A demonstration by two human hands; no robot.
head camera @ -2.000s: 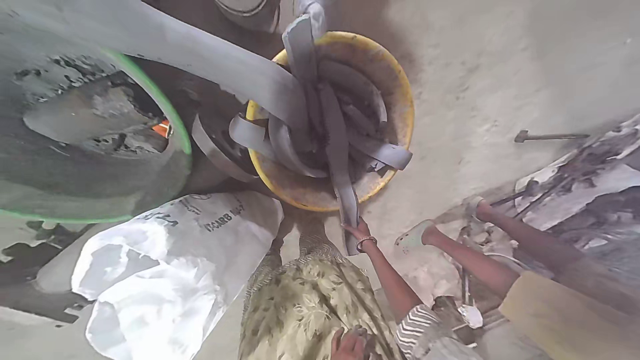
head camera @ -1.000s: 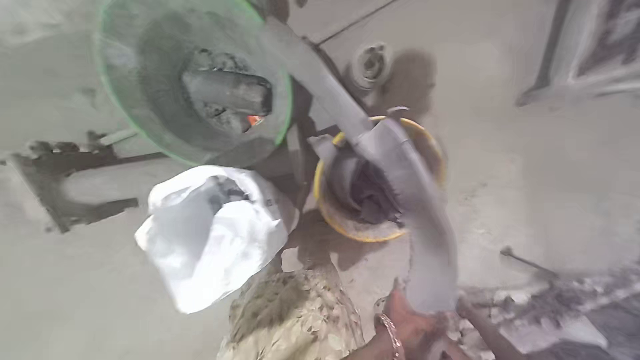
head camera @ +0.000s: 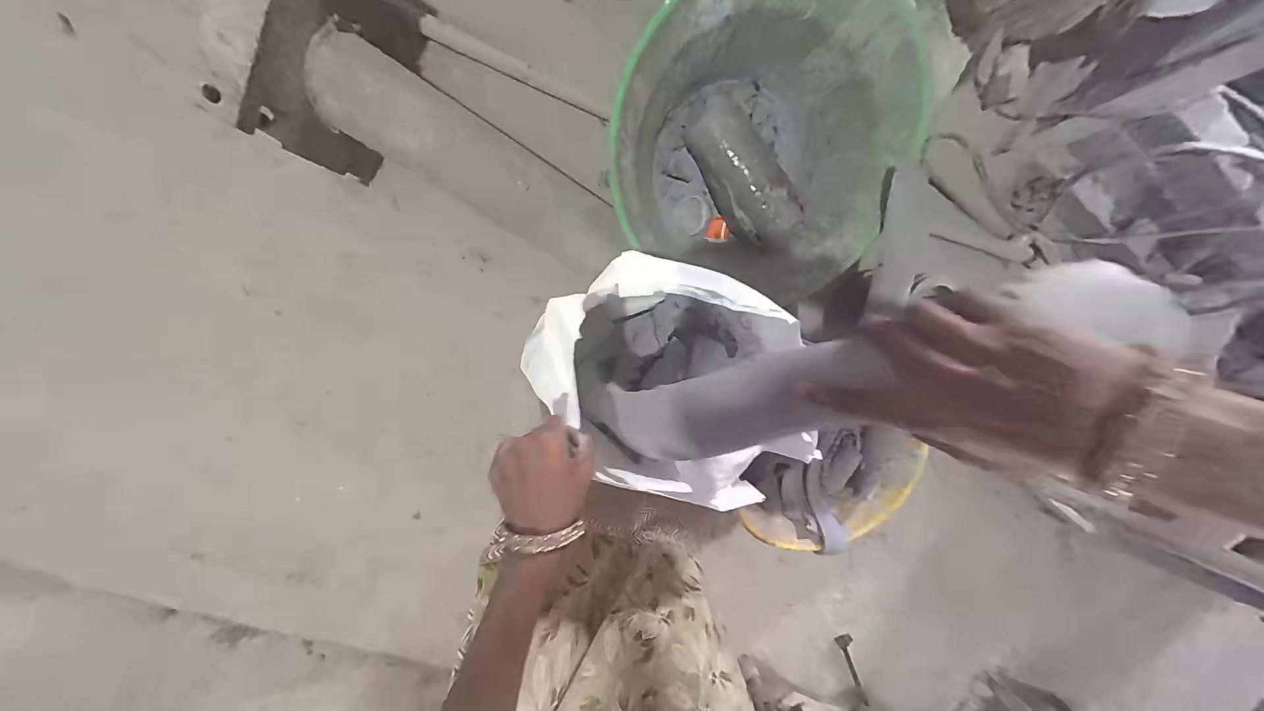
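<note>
My left hand (head camera: pixel 541 474), with a bangle at the wrist, grips the near left edge of a white woven sack (head camera: pixel 681 272) whose mouth stands open. Grey powdery material (head camera: pixel 662 331) shows inside it. From the right, my right hand (head camera: pixel 948 370), blurred, holds a wide grey strip (head camera: pixel 721 400); its front end reaches over the sack's mouth. At the sack's lower right, partly hidden, is a yellow-rimmed tub (head camera: pixel 904 494) with more grey strips (head camera: pixel 815 494) in it, one hanging over the rim.
Beyond the sack stands a large green-rimmed tub (head camera: pixel 619 148) holding a grey cylindrical object (head camera: pixel 746 178) and a small orange piece (head camera: pixel 717 229). A dark metal frame (head camera: pixel 316 128) lies at the upper left. Scrap sheets and cords (head camera: pixel 1116 188) are heaped at the upper right. A hammer-like tool (head camera: pixel 851 667) lies below.
The view has swung strongly. The strip in my right hand, over the yellow-rimmed tub a second ago, now reaches over the sack. My left hand has come to the sack's edge.
</note>
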